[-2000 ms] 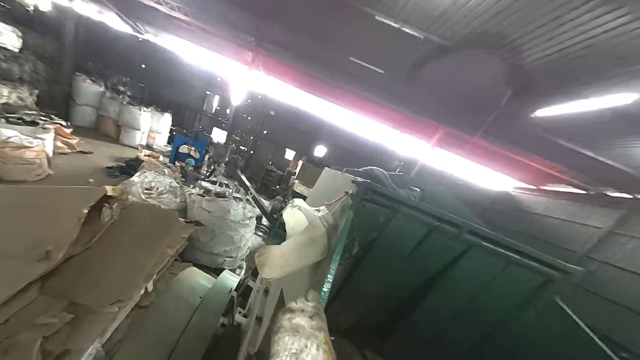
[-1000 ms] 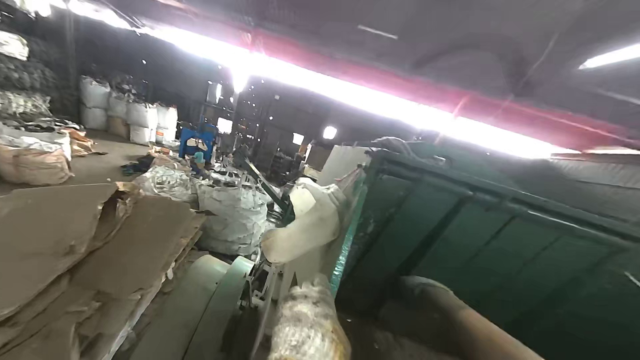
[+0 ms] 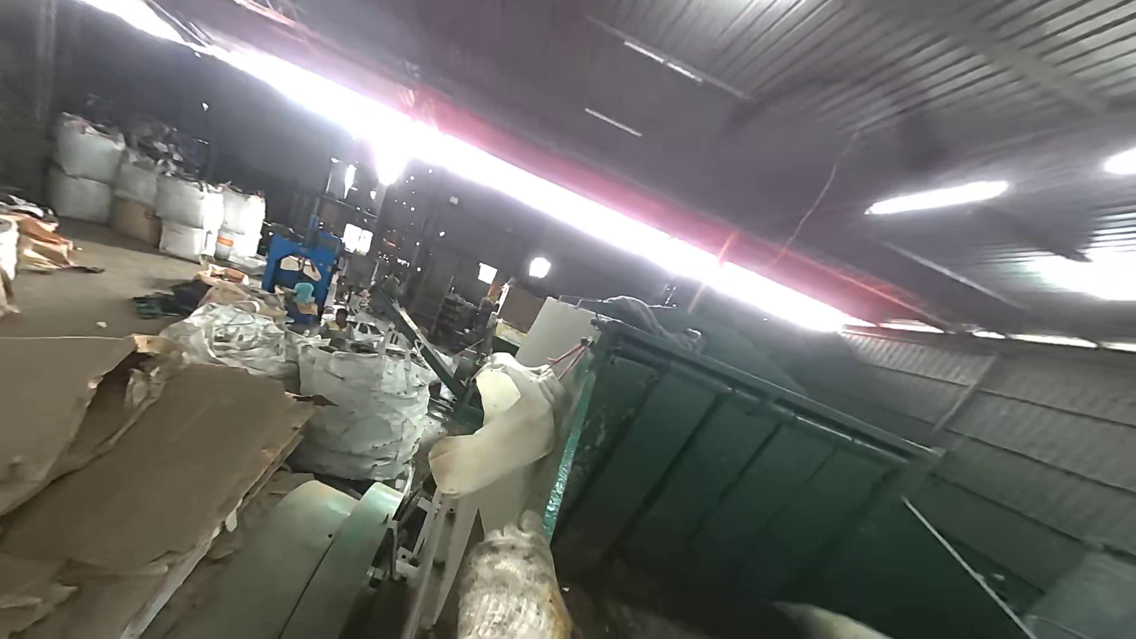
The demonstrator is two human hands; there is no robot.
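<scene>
A stained, pale knitted shape at the bottom centre looks like my left hand in a work glove (image 3: 515, 581); its fingers cannot be made out. Just above it, a cream fabric bag or cover (image 3: 506, 426) hangs bunched, tied by a reddish cord near the corner of a large green metal container (image 3: 754, 461). A blurred pale curve at the bottom edge, in front of the container, may be part of my right hand or arm (image 3: 825, 621). Whether either hand holds anything is hidden.
Flattened cardboard sheets (image 3: 177, 461) are stacked at the left. Beside them are curved pale green machine covers (image 3: 293, 550). Large white bulk bags (image 3: 364, 399) stand behind, with a blue machine frame (image 3: 302, 266) farther off. A thin rod (image 3: 967, 568) slants at the lower right.
A blurred, arm-like shape that reached in front of the green container one second ago has dropped mostly below the bottom edge. The view has shifted between frames.
</scene>
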